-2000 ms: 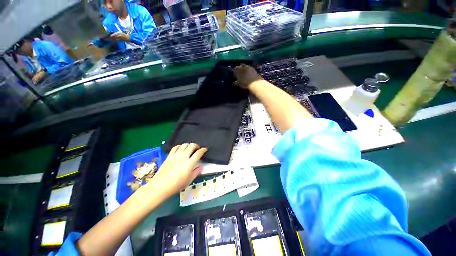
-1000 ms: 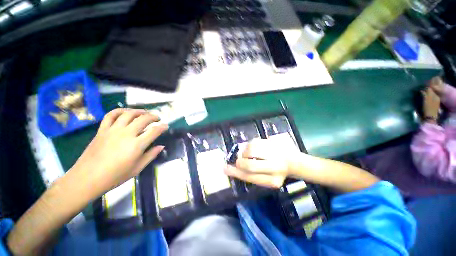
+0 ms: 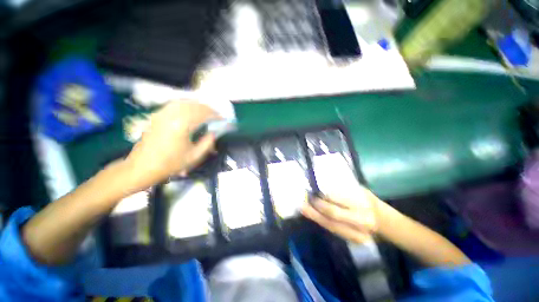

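The black phone tray (image 3: 260, 236) lies at the near edge, with several open phones side by side, dark upper ends and white batteries, like this phone assembly (image 3: 239, 197). My left hand (image 3: 168, 138) is above the tray's upper left, its fingers closed on the white release liner strip (image 3: 223, 113); the grip is blurred. My right hand (image 3: 346, 212) is over the right side of the tray, palm down, with a small dark piece (image 3: 313, 199) at its fingertips, too blurred to tell its shape. It partly covers the rightmost phone's battery.
A blue scrap bin (image 3: 44, 109) with tan bits stands at the left. A black foam tray (image 3: 153, 44), dark parts (image 3: 289, 26) and a loose smartphone (image 3: 340, 32) lie on the white board (image 3: 307, 76). A yellow-green roll (image 3: 440, 32) is at the back right. A pink sleeve shows at the right edge.
My left hand has moved up and right over the strip, and its fingers have bent around it. My right hand has moved right and down, away from the phones' upper ends.
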